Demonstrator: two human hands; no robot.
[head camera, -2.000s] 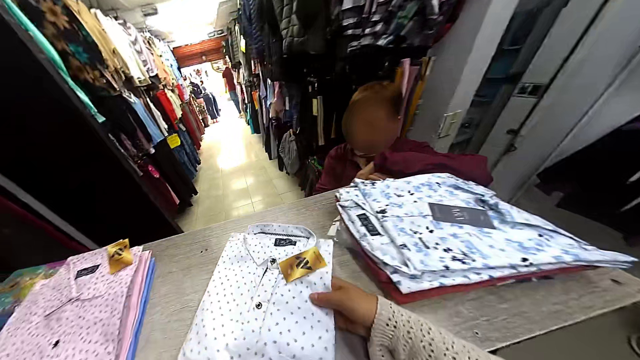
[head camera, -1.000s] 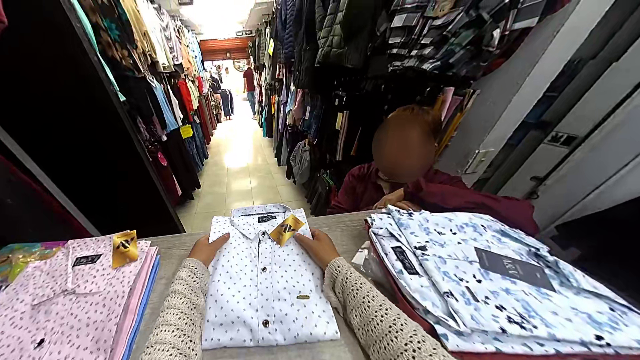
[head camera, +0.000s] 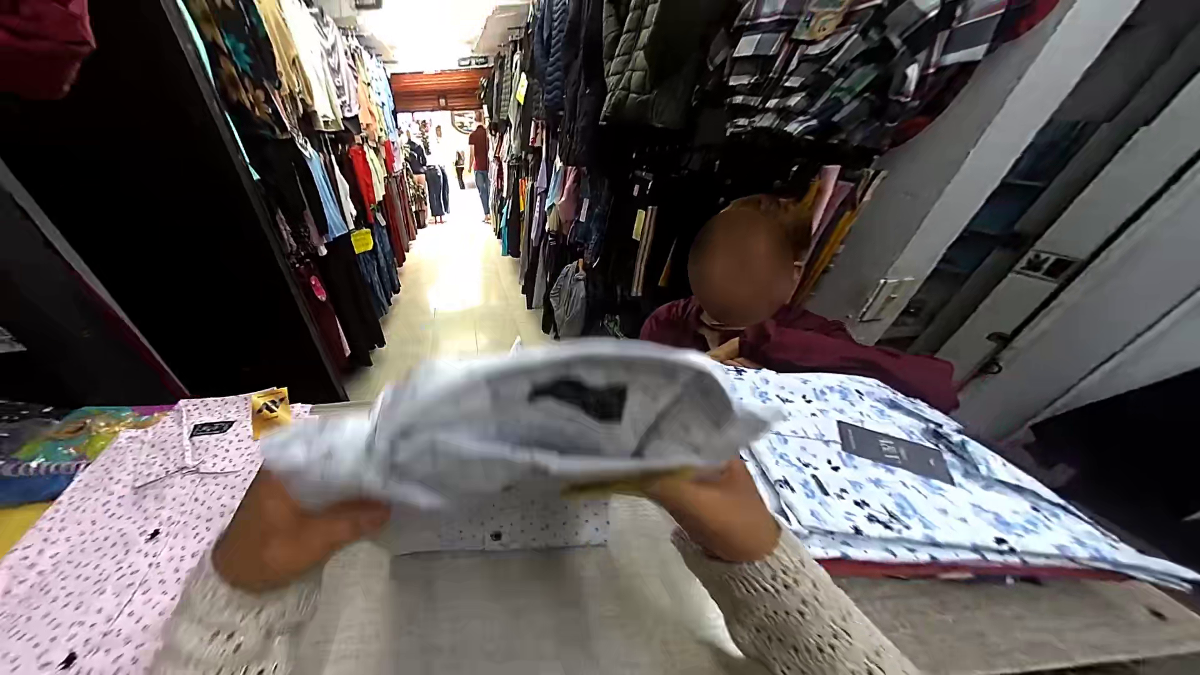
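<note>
A folded white patterned shirt (head camera: 553, 441), blurred by motion, is held up with its collar end toward me; a dark neck label shows inside the collar. My left hand (head camera: 295, 530) grips its left side and my right hand (head camera: 717, 506) its right side, near a gold tag. Its lower front hangs over the wooden counter (head camera: 497, 609). Left of it lies a pink patterned folded shirt (head camera: 112, 525) with a gold tag (head camera: 270, 412). On the right, folded white shirts with a blue floral print (head camera: 834, 459) lie stacked, a dark card tag (head camera: 895, 452) on top.
Beyond the counter's right side a person in maroon (head camera: 741, 281) leans on their arms. Clothes racks (head camera: 553, 169) line both sides of a tiled aisle (head camera: 455, 281), where a distant person stands. Plastic-wrapped garments (head camera: 84, 441) lie at the far left; a white frame (head camera: 994, 178) rises at right.
The white patterned shirt lay on the counter one second ago; now both hands have raised it and tipped its collar toward me. Two seconds ago only my right hand was seen on it.
</note>
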